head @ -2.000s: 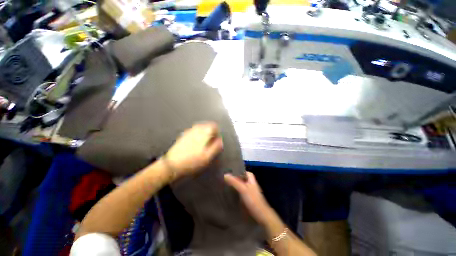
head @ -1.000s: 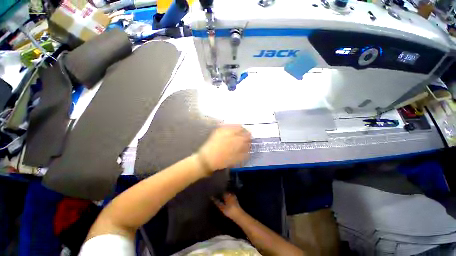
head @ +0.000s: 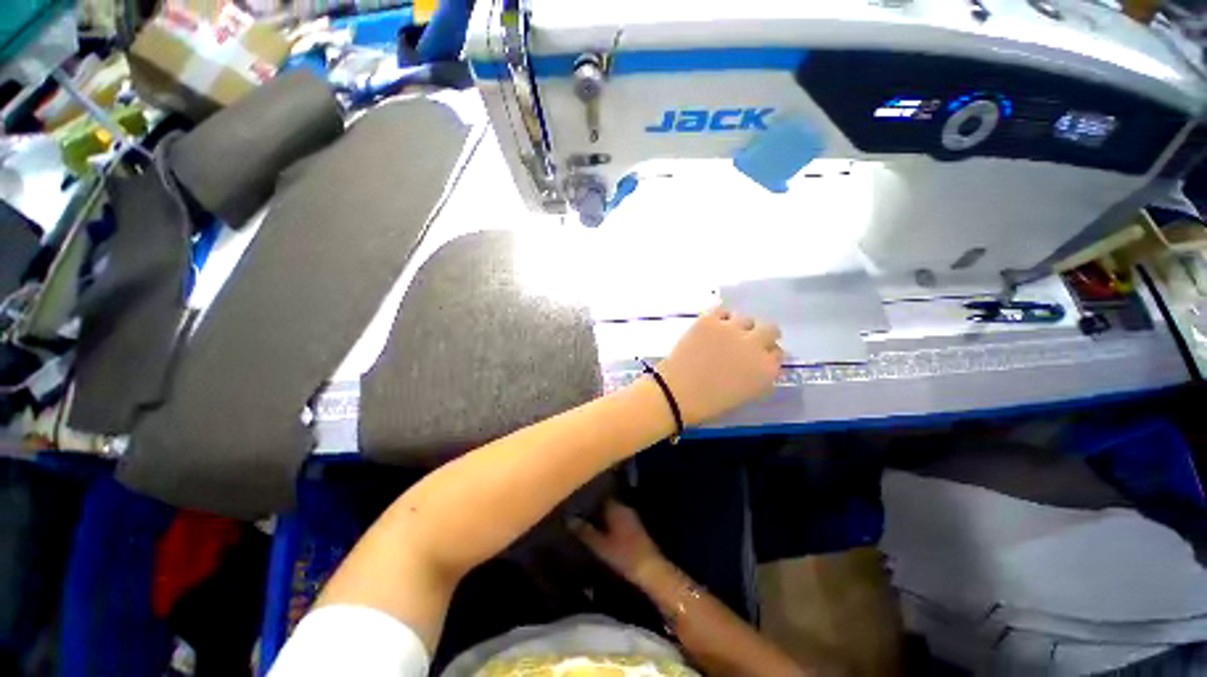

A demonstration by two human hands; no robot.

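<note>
A dark grey-brown fabric panel (head: 490, 351) lies on the machine bed left of and below the needle area, its lower part hanging over the table edge. My left hand (head: 721, 368) reaches across to a small pale cut piece (head: 807, 315), its fingers curled at the piece's left edge; whether it grips is unclear. My right hand (head: 617, 540) is below the table edge beside the dark hanging fabric, partly in shadow; its hold is unclear. A second large dark panel (head: 311, 278) lies to the left. The presser foot is lost in glare.
The white JACK sewing machine (head: 662, 86) spans the back. Dark snips (head: 1014, 312) lie on the bed at right. A dark fabric roll (head: 258, 146) and cardboard box (head: 212, 56) are at back left. Pale stacked pieces (head: 1032, 562) are at lower right, red cloth (head: 199, 562) at lower left.
My left hand has moved from the dark panel rightward to the small pale piece. The panel swung right, then settled on the bed, uncovering the second panel. My right hand has moved slightly lower.
</note>
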